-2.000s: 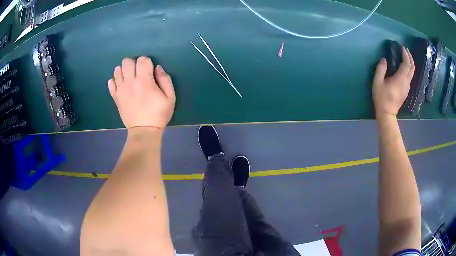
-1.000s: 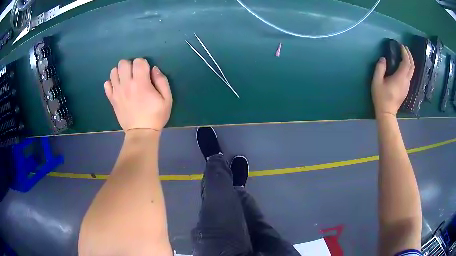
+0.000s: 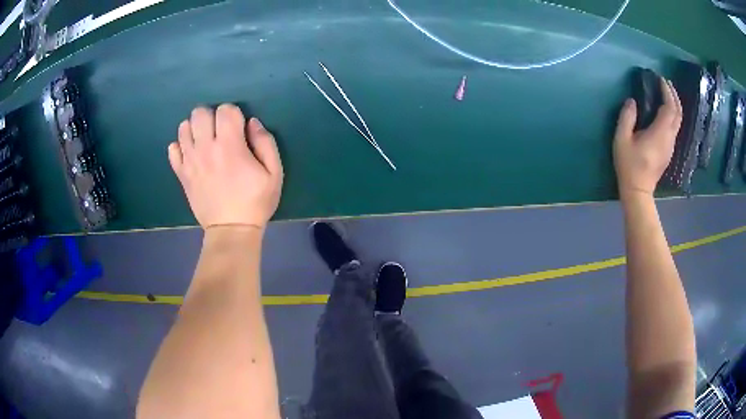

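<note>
My left hand [image 3: 228, 169] rests back up on the green mat [image 3: 458, 155], with its fingers curled under. Nothing shows in it, but its palm side is hidden. My right hand [image 3: 648, 147] lies over the lower part of a black computer mouse [image 3: 649, 92] at the right, with the thumb and fingers along its sides. Silver tweezers [image 3: 355, 123] lie spread on the mat between my hands, their joined end towards the front edge. A small pink-purple cone, perhaps a needle tip [image 3: 460, 89], lies right of them.
Clear tubing [image 3: 523, 66] loops over the back of the mat. A narrow fixture [image 3: 79, 155] stands at the left, beside black trays [image 3: 12, 180]. Dark fixtures [image 3: 691, 123] stand right of the mouse. A blue stool [image 3: 53, 278] is on the floor at the lower left.
The view has shifted slightly, so the mat's front edge appears lower. One shoe has moved on the floor. My hands keep their poses, and the tweezers and cone stay in place on the mat.
</note>
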